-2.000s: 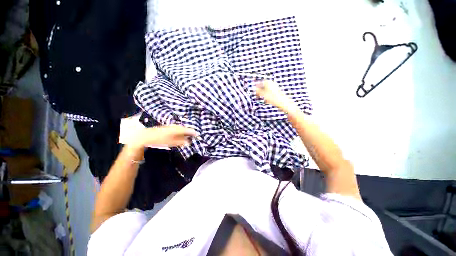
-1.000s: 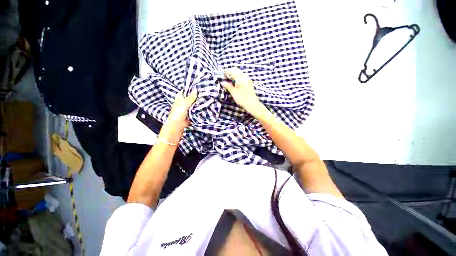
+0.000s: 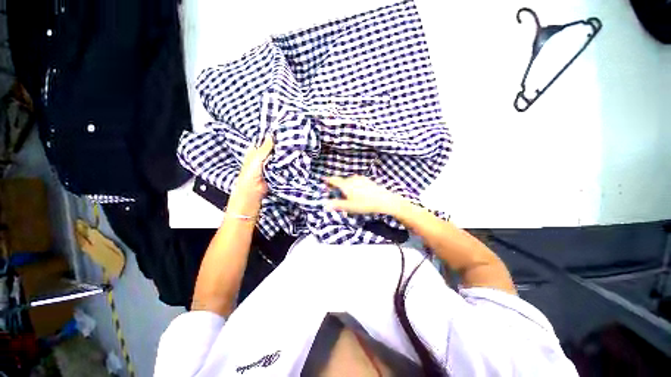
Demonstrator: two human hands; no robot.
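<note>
The jacket point(image 3: 360, 74) lies with its black-and-white checked lining outward, bunched up near my body and flatter toward the far side. A black strip with a light round button point(image 3: 203, 188) shows at its left edge. My left hand point(image 3: 257, 166) grips the bunched check at its left side. My right hand point(image 3: 357, 196) is at the lower middle of the bunched cloth, fingers bent, with a small dark thing at the fingertips that I cannot make out. Whether the right fingers hold cloth or a tool cannot be told.
A white table point(image 3: 508, 177) carries the work. A black hanger point(image 3: 543, 59) lies at the right. Black jackets with light dots point(image 3: 118, 96) are piled at the left and hang over the edge. A dark garment shows at the top right corner.
My hands came together on the bunched lining, and my left hand took hold of it. Since then my right hand has moved down toward my body. The far part of the lining has been spread differently.
</note>
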